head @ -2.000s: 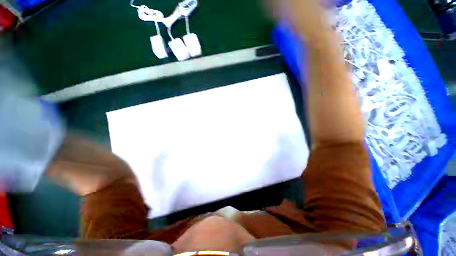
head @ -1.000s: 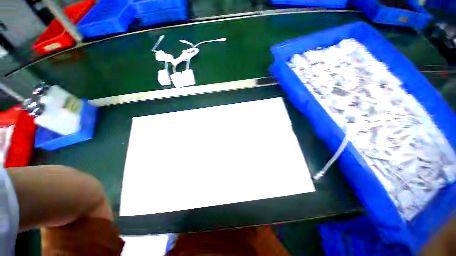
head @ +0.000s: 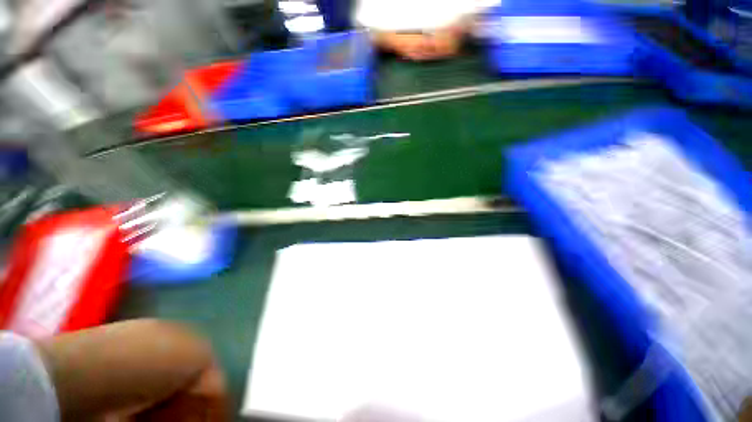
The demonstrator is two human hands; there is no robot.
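Note:
The picture is blurred. A blank white sheet [head: 420,330] lies on the dark green bench in front of me. My left hand [head: 25,379], in a white glove, is cut off by the left edge at the bottom; its fingers are hidden. The bare forearm bends in beside it. My right hand is out of the picture; only a small skin-coloured patch shows in the bottom right corner. The large blue tote [head: 569,247] at right holds a mass of tangled white corded units [head: 660,222]. A pale strip hangs over its near side.
White corded units [head: 323,191] lie on the green belt beyond the pale rail [head: 371,209]. At left are white bottles [head: 177,235] in a small blue bin [head: 185,268] and a red bin [head: 107,264]. Blue bins [head: 293,78] and another person's hands [head: 420,43] are opposite.
The view has tilted up and shifted left, so the sheet and bins sit lower and further right. The hands opposite have come into view. My gloved left hand shows slightly more.

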